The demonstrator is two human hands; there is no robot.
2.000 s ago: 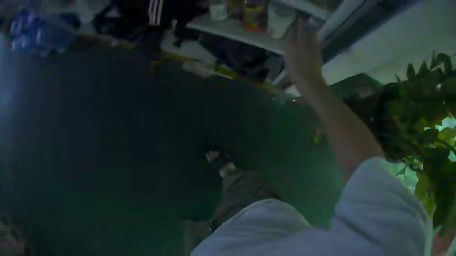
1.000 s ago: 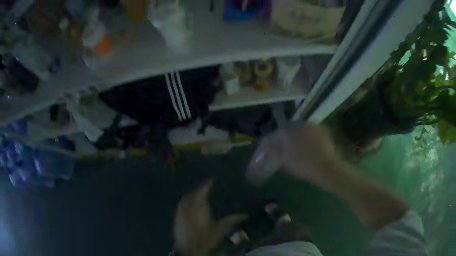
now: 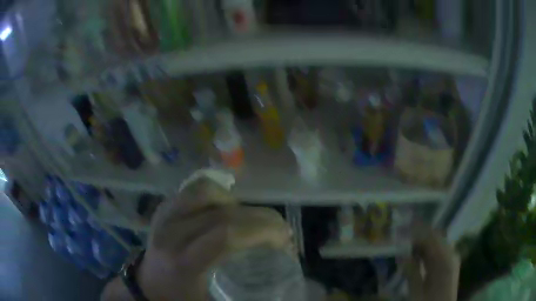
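Note:
The view is dim and blurred. My left hand [image 3: 205, 229], with a dark band on the wrist, is raised in front of the shelves at the lower middle. Its fingers are closed around the upper part of a clear plastic bottle [image 3: 258, 273], which shows below the fingers and is cut off by the bottom edge. A small whitish thing [image 3: 208, 176] shows at the top of this hand; I cannot tell what it is. My right hand [image 3: 435, 264] is at the lower right, apart from the bottle, blurred and partly cut off. I cannot tell whether it holds anything.
A shelf rack [image 3: 352, 191] spans the view, with bottles, containers and a round tan basket [image 3: 426, 147] on it. A yellow bottle [image 3: 268, 120] stands mid-shelf. Blue wrapped bottles [image 3: 76, 229] are at the lower left. A green plant [image 3: 511, 194] is at the right edge.
The view has risen from floor to shelves. The clear bottle, earlier at my right hand, is now in my left hand. My left hand has closed, and my right hand has moved away to the right.

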